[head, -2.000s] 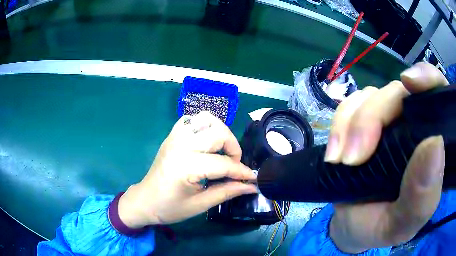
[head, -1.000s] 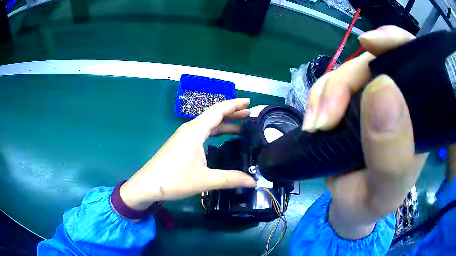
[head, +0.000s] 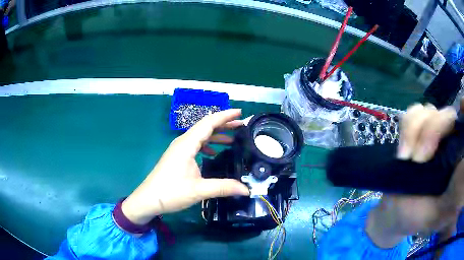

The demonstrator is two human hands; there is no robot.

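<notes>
A black lens housing stands on the green bench, its round glass lens facing up. A small silver motor with a two-eared plate and a black round top sits below the lens; yellow and dark lead wires run down from it. My left hand is bare and holds the housing's left side, thumb by the motor plate, fingers behind the lens ring. My right hand is blurred and grips a thick black electric screwdriver, its thin bit pointing left, off the housing.
A blue box of small screws is behind my left hand. A plastic-wrapped grease jar with red sticks stands behind right of the housing. A clear tray of motors is at the right, with tangled wires in front. A pale rail crosses behind.
My right hand has drawn the screwdriver away right from the housing, uncovering the motor. My left fingers left the screwdriver tip earlier and now spread around the housing.
</notes>
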